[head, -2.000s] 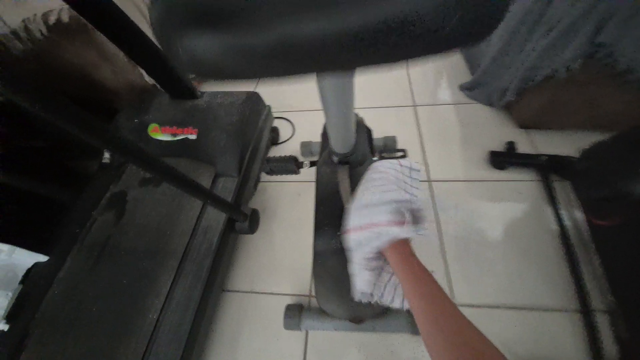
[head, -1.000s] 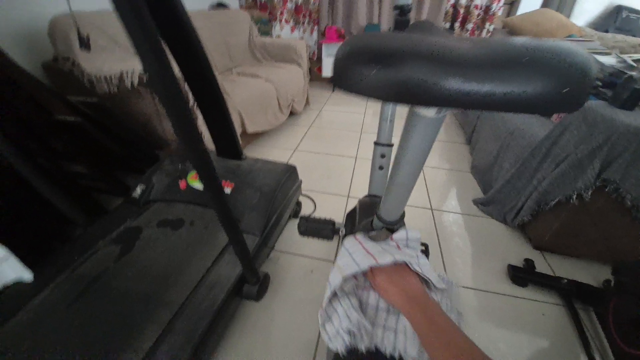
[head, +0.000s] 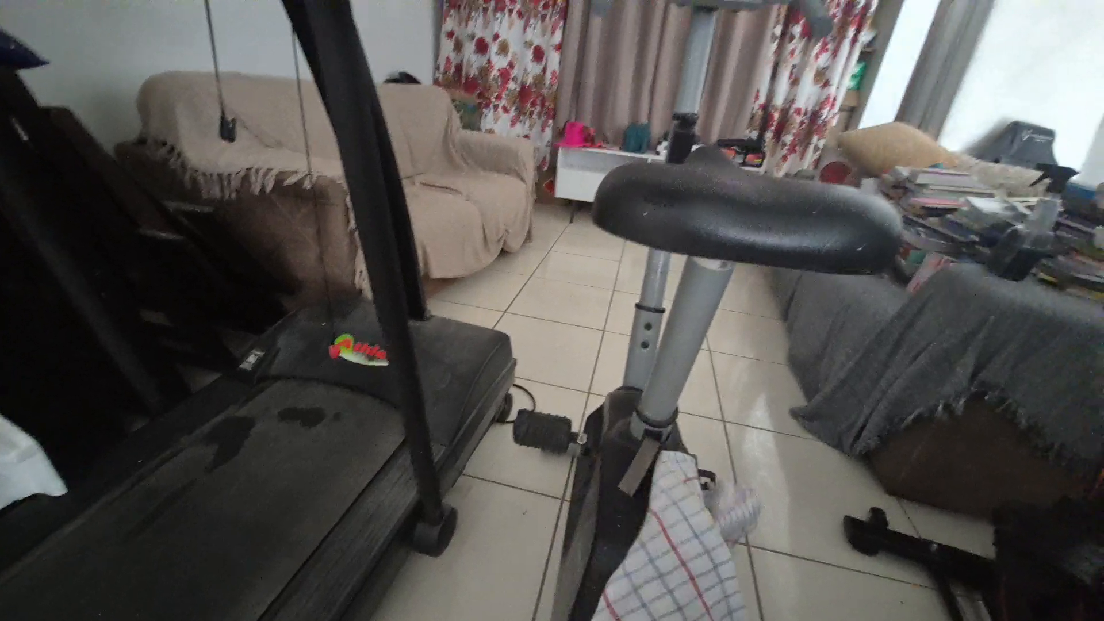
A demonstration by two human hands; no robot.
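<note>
A white checked cloth (head: pixel 677 552) with red and blue lines lies against the lower body of an exercise bike, below its grey seat post (head: pixel 686 345). Neither of my hands shows in the current view; whether one still touches the cloth cannot be seen. Above the post sits the bike's black padded saddle (head: pixel 746 216). A black pedal (head: pixel 543 429) sticks out to the left of the bike's dark housing (head: pixel 608 466).
A treadmill (head: pixel 302 466) with a black upright (head: pixel 379 216) stands close on the left. Behind it is a sofa (head: pixel 466 190) under a beige throw. At right, a grey-draped sofa (head: pixel 940 345) bears piled books (head: pixel 957 194). A black metal frame (head: pixel 931 552) stands low at right.
The hand that held the cloth at the bike's lower body has gone out of view. The cloth now hangs in a different shape. The view has tilted up from the floor.
</note>
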